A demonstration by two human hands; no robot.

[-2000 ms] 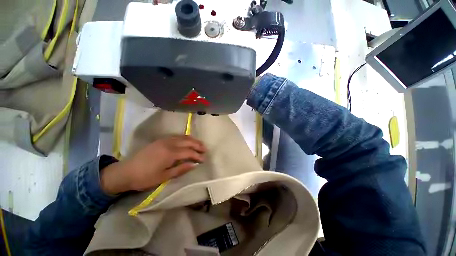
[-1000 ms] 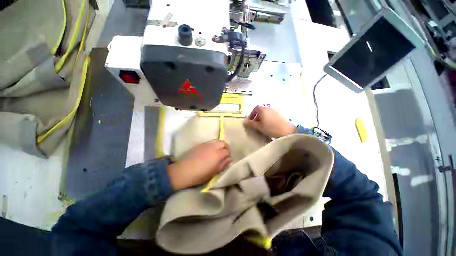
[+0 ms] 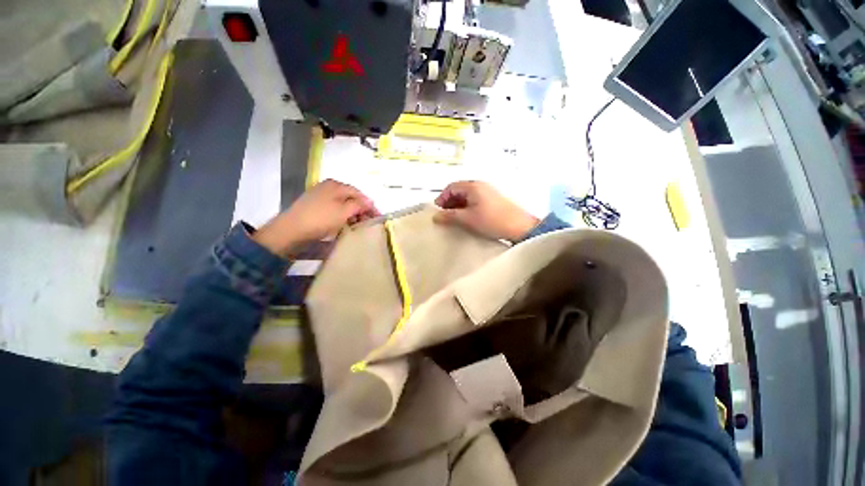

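The beige tote bag body (image 3: 356, 285) lies in front of me with its mouth open toward my lap, lower right. The yellow piping (image 3: 398, 266) runs down its side to a point near the mouth. A short greyish bottom corner edge (image 3: 398, 213) crosses the piping's upper end. My left hand (image 3: 322, 216) pinches the left end of that edge. My right hand (image 3: 484, 209) pinches the right end. The yellow clamp frame (image 3: 424, 140) lies beyond the edge, apart from the bag. The sewing machine's dark head (image 3: 334, 66) is at the top.
Waiting beige pieces with yellow edges (image 3: 57, 95) lie at the left. The control tablet (image 3: 685, 59) stands at upper right. A tangled black cable (image 3: 596, 211) and a yellow oblong piece (image 3: 676, 206) lie on the right of the white table.
The bag's corner edge has come back from under the machine head, toward me. My left hand has moved from the piping up to the edge's left end. The machine sits higher in view.
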